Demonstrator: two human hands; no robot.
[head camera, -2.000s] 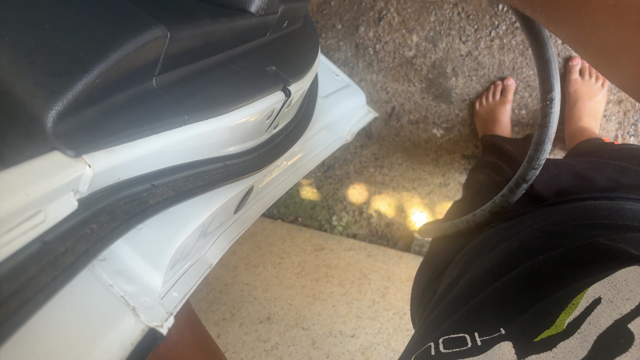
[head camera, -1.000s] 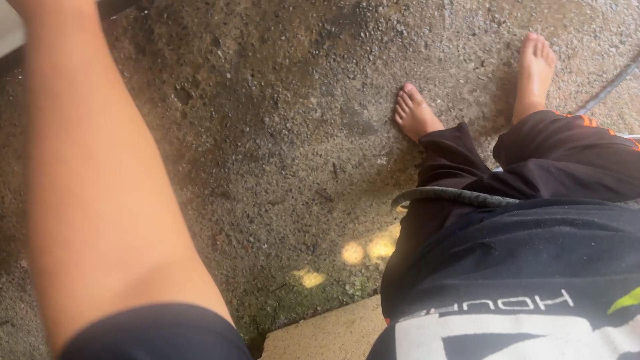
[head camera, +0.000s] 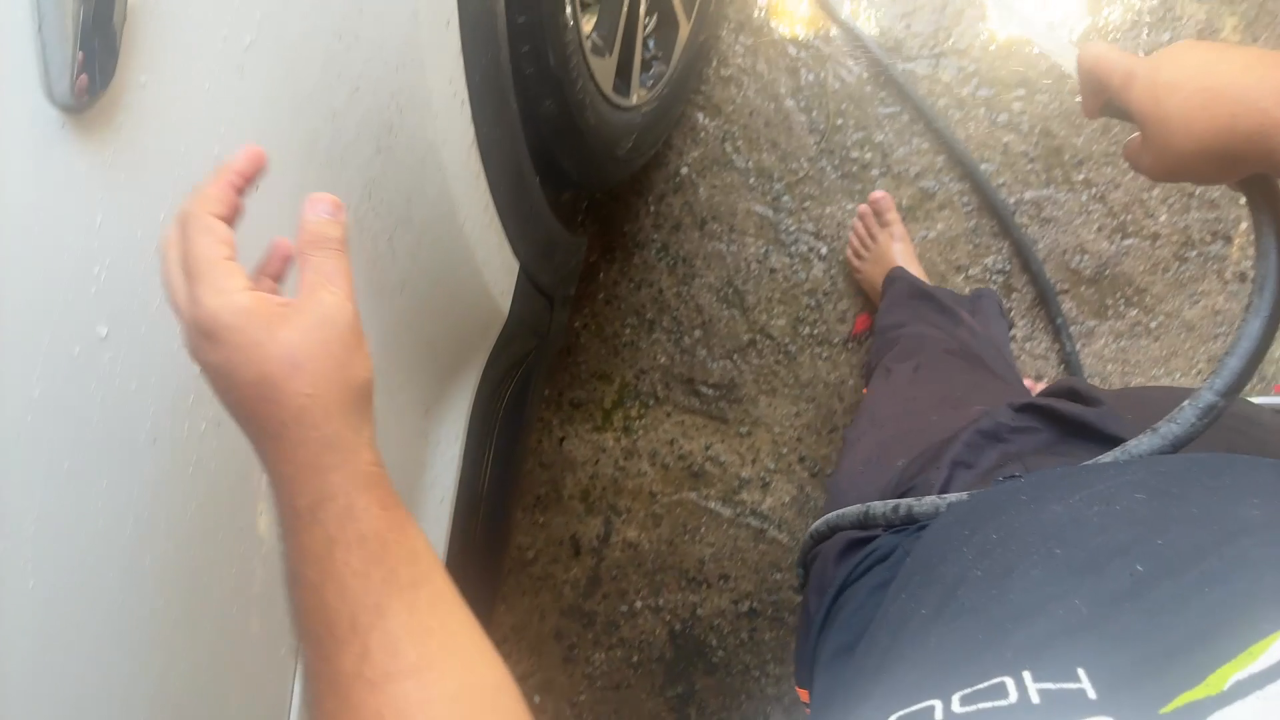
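Observation:
My left hand is raised, fingers apart and slightly curled, with nothing in it, over the white side panel of a car. Water drops dot the panel. At the upper right, my right hand is closed around a dark rubber hose. The hose hangs from that hand and curves across my lap and dark trousers. Its outlet is not clearly visible.
A chrome door handle is at the top left. The car's wheel stands at the top centre on wet, rough concrete. A length of hose lies along the ground near my bare foot.
The view has swung to the car's closed side and wheel. My left hand has come into view, and so has my right hand with the hose. The open door edge seen earlier is out of view.

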